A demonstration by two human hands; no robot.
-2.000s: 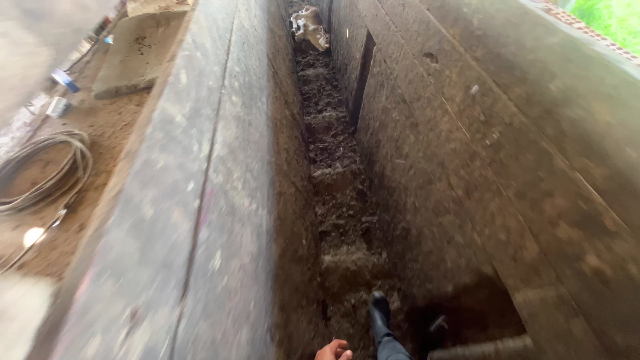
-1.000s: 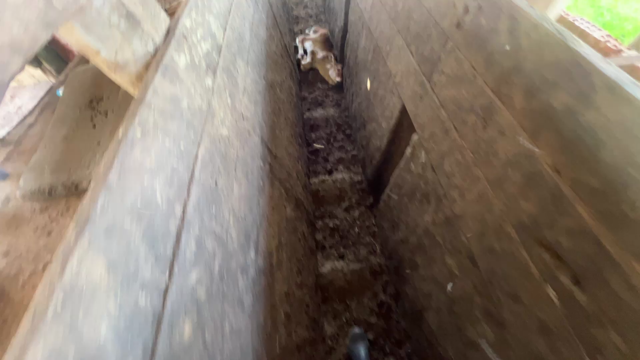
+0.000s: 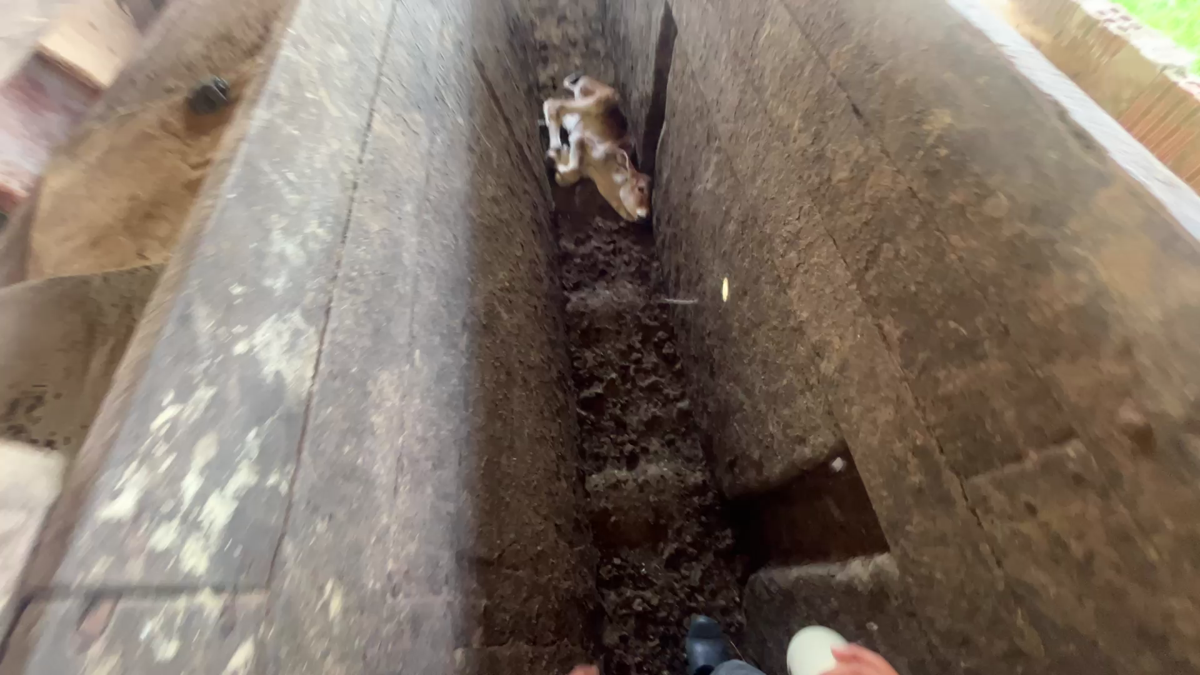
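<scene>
A brown and white calf (image 3: 605, 150) lies on its side on the muddy floor of a narrow wooden chute, its head against the right wall. At the bottom edge, fingers of my right hand (image 3: 858, 660) are against a white rounded object (image 3: 814, 649) and seem to hold it; most of both is cut off. Only a fingertip of my left hand (image 3: 584, 670) shows at the bottom edge, over the left wall's foot, and what it holds is hidden. My dark rubber boot (image 3: 705, 641) stands on the chute floor between the hands.
High plank walls (image 3: 375, 375) flank the trodden dirt floor (image 3: 628, 394). The right wall has a low rectangular opening (image 3: 816, 516) near my feet and a tall, narrow gap (image 3: 660, 84) beside the calf. Brickwork (image 3: 1125, 84) shows beyond the right wall.
The view has moved along the chute, and the calf now appears closer. The white rounded object and my right hand have come into view at the bottom.
</scene>
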